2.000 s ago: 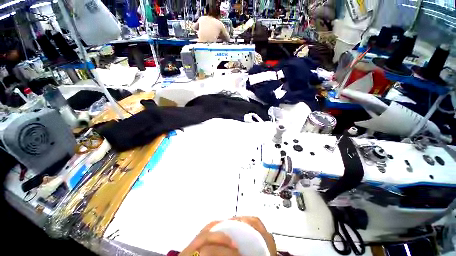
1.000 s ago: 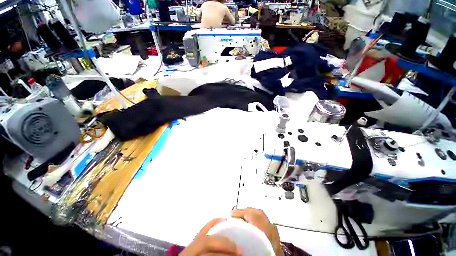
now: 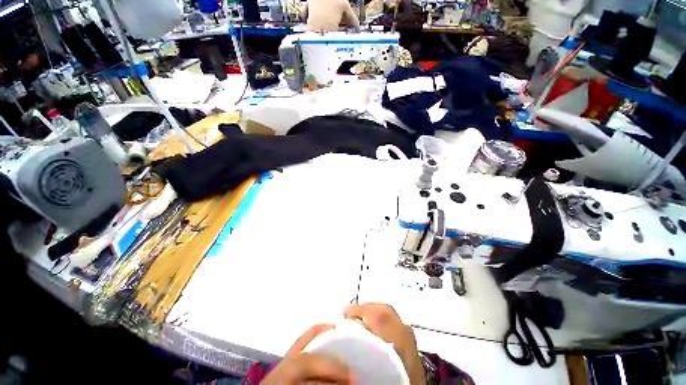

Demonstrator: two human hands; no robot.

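Note:
A pale drinking cup (image 3: 359, 355), its round white top seen from above, is at the bottom centre, over the table's front edge. My left hand (image 3: 308, 364) holds its left side, partly cut off by the picture's edge. My right hand (image 3: 386, 328) holds its far and right side. The cup's lower part is hidden or out of the picture. The white sewing machine (image 3: 470, 207) stands right of the hands. Its needle area (image 3: 430, 265) has no cloth under it.
Black cloth (image 3: 248, 156) lies across the back of the table and the brown board (image 3: 197, 239). Black-handled scissors (image 3: 529, 334) lie at right. A black strip (image 3: 543, 225) drapes over the machine head. A metal tin (image 3: 499, 159) stands behind. A person (image 3: 329, 13) sits far back.
Both hands are round the cup, and more of the right hand and forearm shows than two seconds ago. The view has tilted downward, so the background sits higher. The cloth and machine look unchanged.

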